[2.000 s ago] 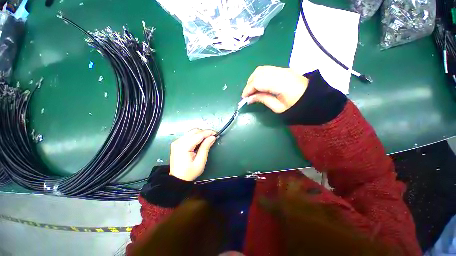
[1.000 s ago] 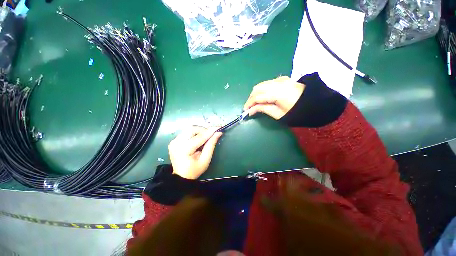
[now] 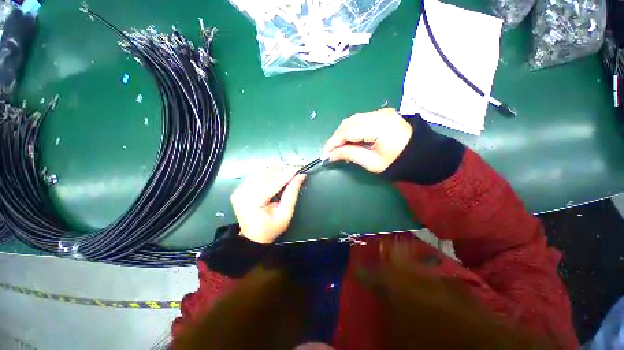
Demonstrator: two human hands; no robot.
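My left hand (image 3: 268,205) is shut on a black jacketed cable (image 3: 310,166), with thumb and fingertips pinching it. The cable slants up to the right toward my right hand (image 3: 369,142). My right hand's fingertips pinch the cable's end, where a small pale bit shows; whether it is a sleeve or bare wires I cannot tell. Only a short length of black cable shows between the hands, held above the green bench.
A large curved cable bundle (image 3: 198,147) with frayed pale tips lies at left. A bag of white sleeves (image 3: 311,34) is at top centre. A paper sheet (image 3: 427,89) carries a single cable (image 3: 448,63). A bag of metal parts (image 3: 568,33) is top right.
The right hand has moved slightly left and down toward the left hand. The visible cable between them is shorter, and the white piece seen at its end earlier is now mostly hidden by the fingers.
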